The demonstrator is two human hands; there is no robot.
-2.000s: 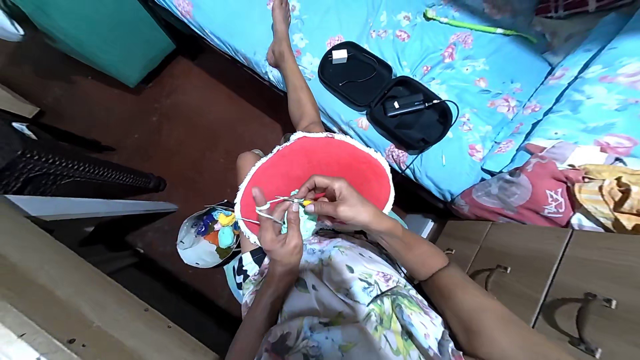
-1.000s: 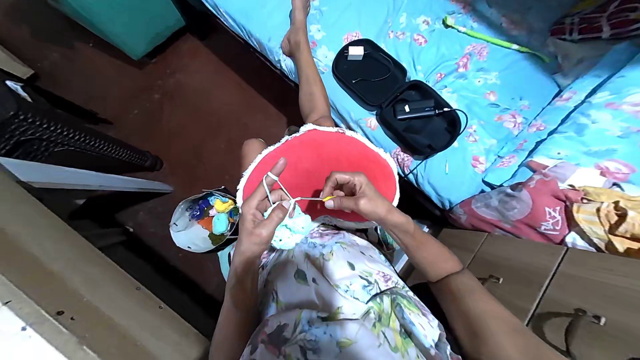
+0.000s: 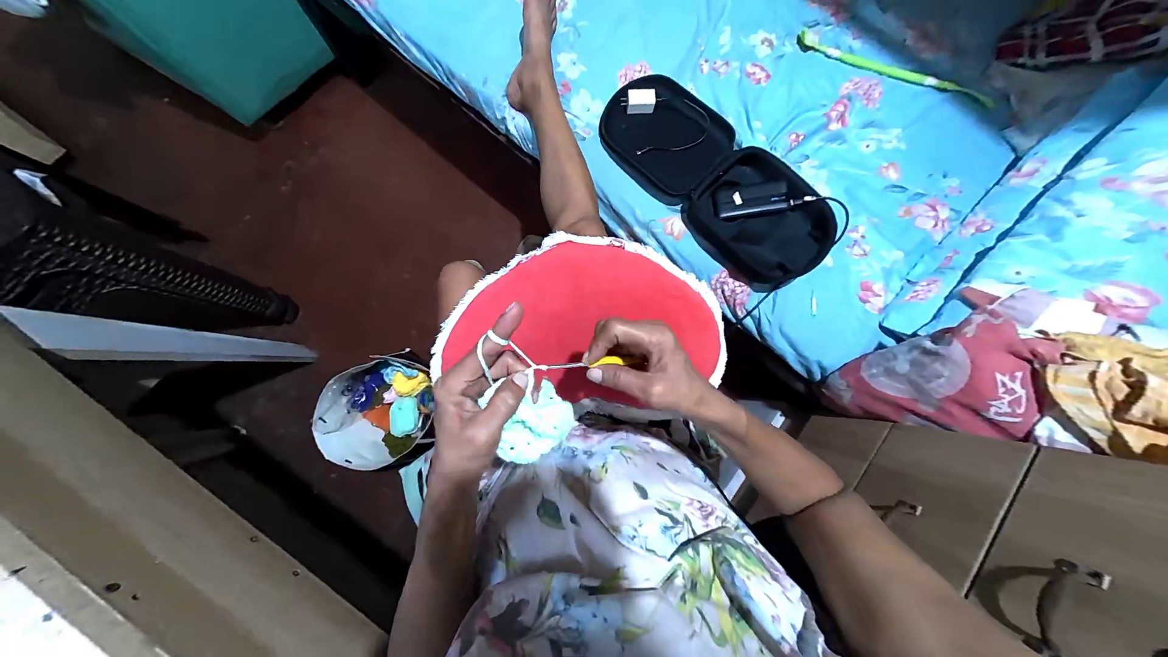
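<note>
My left hand (image 3: 479, 401) pinches a pale mint crocheted piece (image 3: 537, 427) between thumb and fingers, with white yarn (image 3: 485, 351) looped around its raised index finger. My right hand (image 3: 652, 365) grips the yellow handle of a crochet hook (image 3: 613, 363). The hook's thin metal shaft points left, and its tip meets the yarn at the top edge of the piece. Both hands are over a round red cushion (image 3: 584, 283) with a fluffy white border, which lies on my lap.
A white bucket (image 3: 342, 438) of colourful yarn balls stands on the floor at left. On the flowered bed (image 3: 876, 182) lie an open black case (image 3: 671, 169) with a device and cable, and a green stick-like thing (image 3: 894, 71). Wooden drawers (image 3: 949, 484) and clothes (image 3: 958, 383) are at right.
Two seconds ago my hands were close together at the stitches; by one second ago my right hand had drawn away to the right. The hands stay apart now, the hook reaching toward the piece.
</note>
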